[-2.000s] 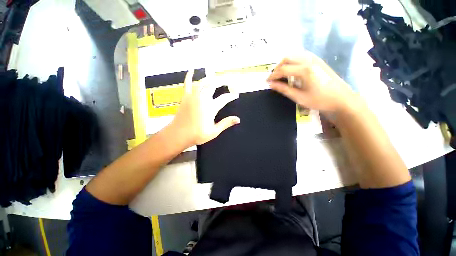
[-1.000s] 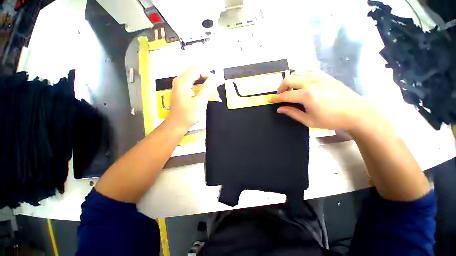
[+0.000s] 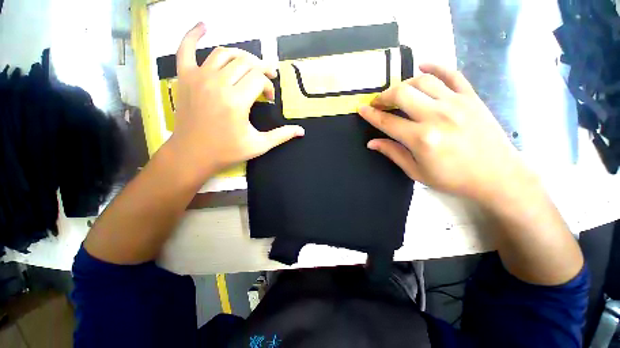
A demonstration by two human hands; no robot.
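A black fabric panel [image 3: 330, 183] lies over the front of the sewing template [image 3: 224, 24], its lower tabs hanging at the table edge. A yellow-edged template flap [image 3: 319, 109] lies over the panel's upper edge, with a thin black curved line on it. A dark straight strip [image 3: 336, 41] lies behind the flap. My left hand [image 3: 221, 105] is spread over the template's left part, thumb on the panel, fingertips beside the flap's left end. My right hand [image 3: 435, 122] rests with fingertips on the flap's front right edge, thumb apart on the panel. The fabric under the flap is hidden.
A stack of black panels [image 3: 34, 156] stands at the left. Loose black strips [image 3: 588, 75] lie at the far right. A second dark strip and yellow-edged slot lie partly under my left hand. The white table's front edge [image 3: 455, 238] runs before my body.
The view has moved closer to the template. The flap, standing out over the panel since one second ago, stays there. My left hand has spread, its thumb now on the panel; my right thumb and finger remain near the flap's edge.
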